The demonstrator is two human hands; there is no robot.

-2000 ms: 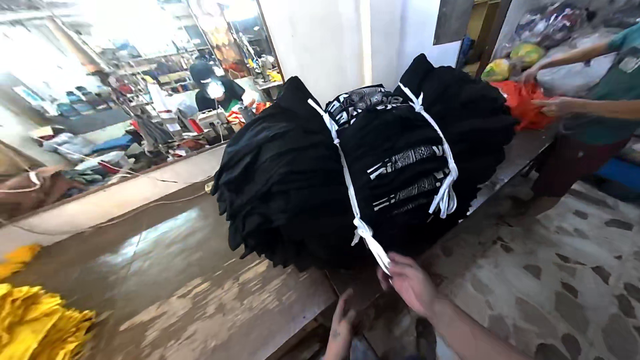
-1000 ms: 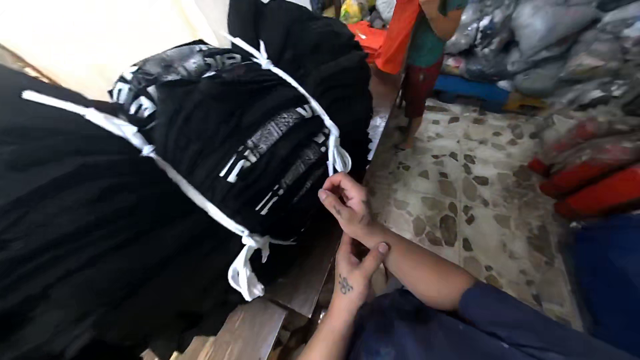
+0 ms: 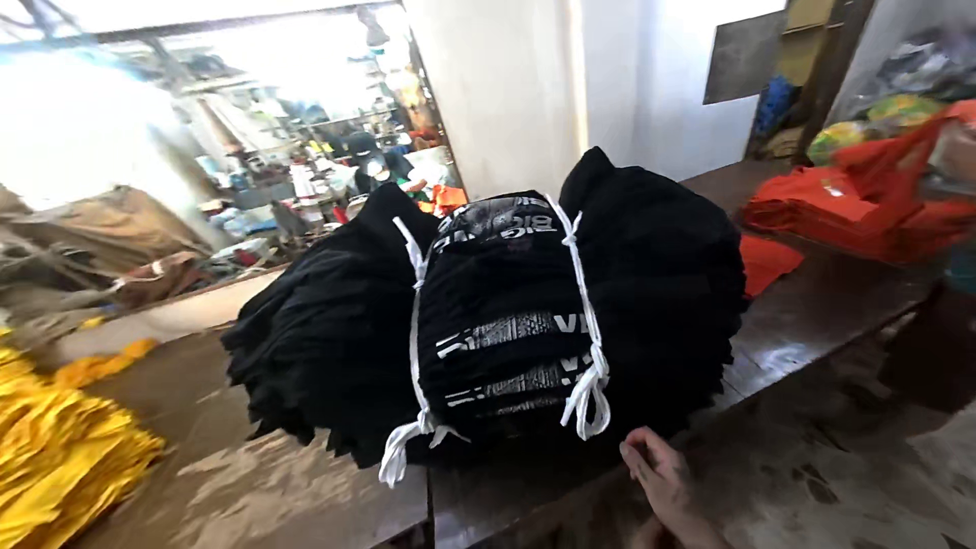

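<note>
A large bundle of black fabric pieces (image 3: 656, 297) with white print lies across the brown table. Two white cloth ties wrap it. The left tie (image 3: 415, 343) ends in a knot and loose tails at the bundle's lower front, and the right tie (image 3: 587, 305) ends in a hanging loop. Just below and right of that loop is my right hand (image 3: 659, 473), fingers curled in with the thumb against them, nothing visible between them. It seems apart from the bundle. Only a sliver of skin, apparently my left hand (image 3: 650, 532), shows at the bottom edge beneath it.
Yellow fabric (image 3: 69, 450) is piled on the table at the left. Red-orange cloth or bags (image 3: 831, 206) lie at the table's far right. Behind a low ledge, a person (image 3: 370, 164) is among cluttered workshop goods. A white wall (image 3: 503, 99) stands behind the bundle.
The view has swung back left from the close look a second ago. My right hand has come away from the right tie's loop, where it was one second ago. My left hand has mostly left the view.
</note>
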